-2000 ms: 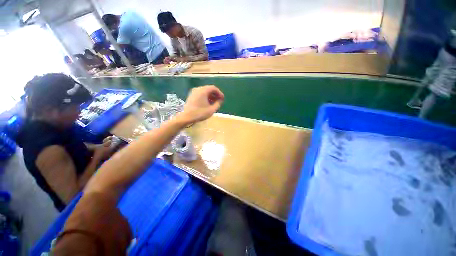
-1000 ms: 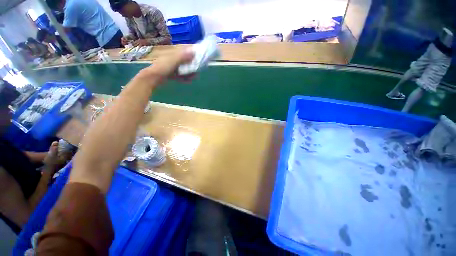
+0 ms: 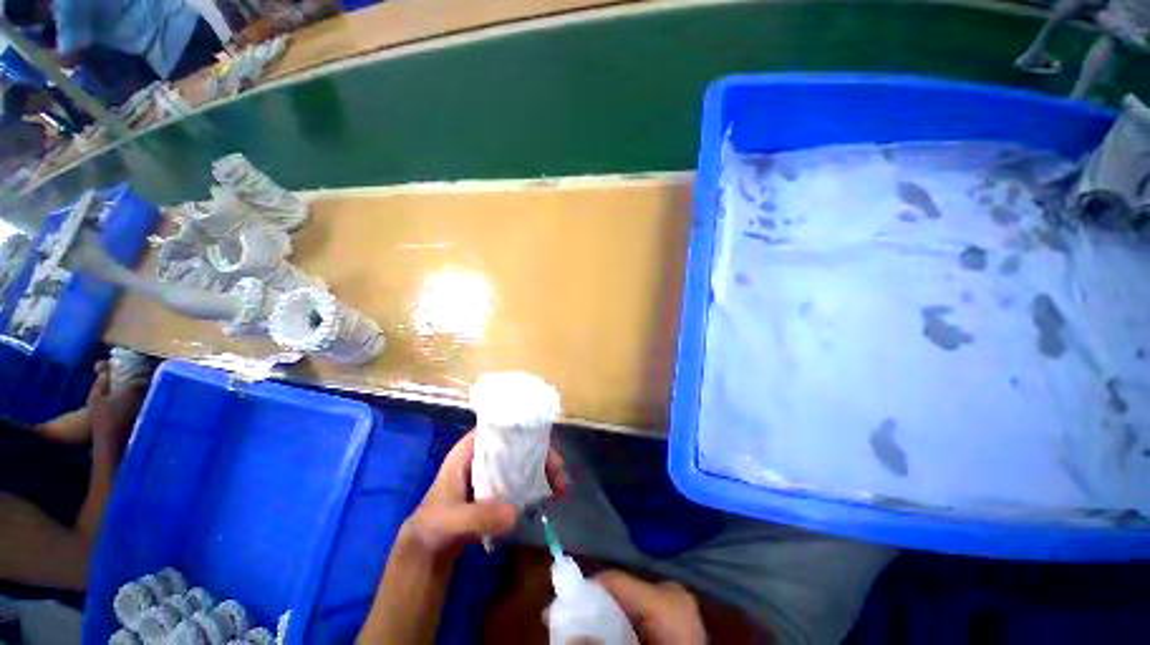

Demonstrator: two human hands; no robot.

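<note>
My left hand [image 3: 457, 510] is closed around a white-grey hollow column piece [image 3: 512, 441], held upright over my lap with its bumpy rim at the top. My right hand [image 3: 656, 607] holds a white squeeze bottle [image 3: 584, 607] at the bottom of the view. The bottle's thin greenish tip points up at the lower end of the column piece. Whether the tip touches it I cannot tell. Several waiting column pieces [image 3: 252, 246] are grouped on the left of the tan bench [image 3: 555, 271].
A large blue tote [image 3: 687, 416] with a spotted white liner stands at right, a grey piece [image 3: 1120, 164] in its far corner. A blue crate [image 3: 240, 473] at lower left holds small bumpy rings [image 3: 183, 611]. A green belt [image 3: 505, 107] runs behind; a neighbour's arm [image 3: 107, 441] is at left.
The view has tilted down. My left hand has come back from over the bench and belt to my lap with the piece. My right hand and the bottle now show.
</note>
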